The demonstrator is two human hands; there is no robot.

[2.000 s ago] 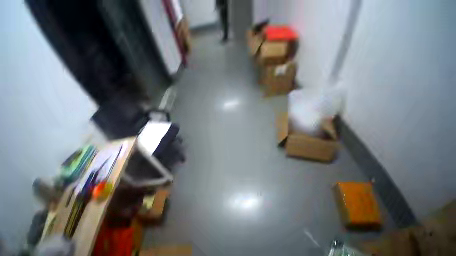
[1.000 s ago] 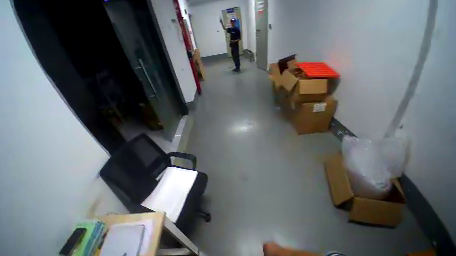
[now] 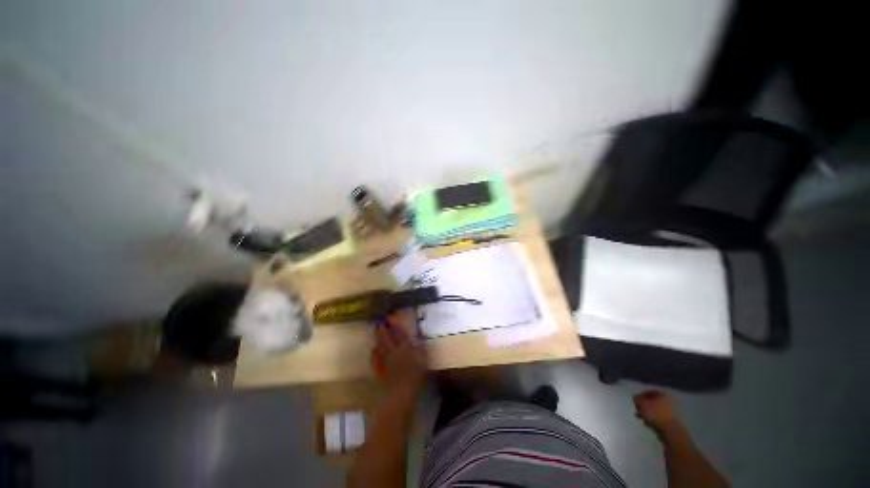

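Observation:
The view is blurred. My left hand (image 3: pixel 399 355) is over the desk's front part, its fingertips at the lower edge of the hand-held metal detector (image 3: pixel 348 308). A small orange-red patch shows by this hand; whether the hand holds it cannot be told. White forms (image 3: pixel 491 286) lie on the desk right of the detector, with the detector's black cord over them. A pink sheet (image 3: pixel 523 331) shows under their lower right edge. My right hand (image 3: pixel 656 410) hangs low, in front of the chair, fingers curled, with nothing seen in it.
The wooden desk (image 3: pixel 286 370) stands against the wall. At its back are a green pad stack (image 3: pixel 434 224) with a smartphone (image 3: pixel 464 194) and a flask (image 3: pixel 375 212). A clear plastic bundle (image 3: pixel 274 319) is at left. A black chair (image 3: pixel 658 367) with white papers (image 3: pixel 653 294) stands right.
The view has turned from the corridor to face the desk, now close in front. The chair now shows on the right. Both my hands are in view; my left hand has come over the desk.

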